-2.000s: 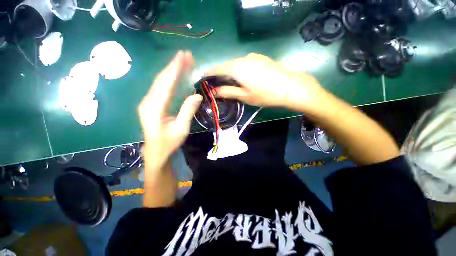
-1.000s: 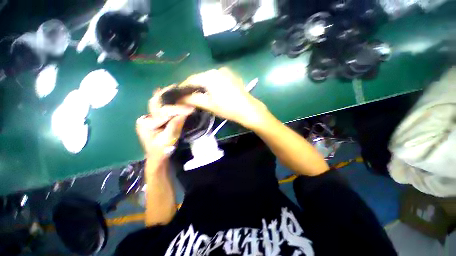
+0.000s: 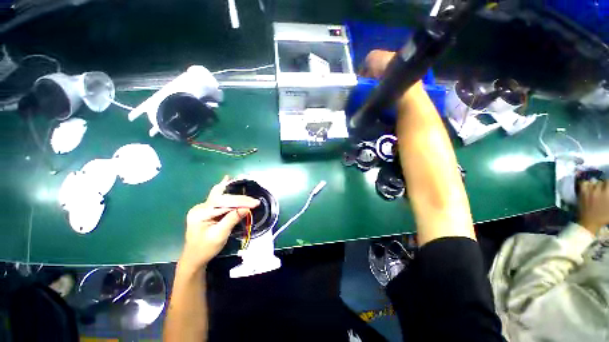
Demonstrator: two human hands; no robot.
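Observation:
A camera housing with a dark open end (image 3: pixel 268 208) sits at the bench's near edge, its white bracket foot (image 3: pixel 257 262) towards me. My left hand (image 3: pixel 212 226) holds its left rim, fingers over the opening. Thin red and yellow wires (image 3: pixel 249 230) hang from the opening beside my fingers. A white tail cable (image 3: pixel 299 212) lies out to the right. My right hand (image 3: pixel 380 63) is far forward by a blue bin (image 3: pixel 437 95). A black electric screwdriver (image 3: pixel 407 63) crosses in front of that wrist and hides part of it; its grip is unclear.
A silver-white screw feeder (image 3: pixel 312 93) stands mid-bench. White cover plates (image 3: pixel 137 163) and white camera bodies (image 3: pixel 200 85) lie left. Black ring parts (image 3: pixel 389 182) lie under my right forearm, with white parts (image 3: pixel 475 127) beyond. Another person's hand (image 3: pixel 593 200) is at the far right.
My right hand has left the housing and reached forward and right. My left hand remains on the housing. The view has shifted, showing more of the bench's far side and the screwdriver.

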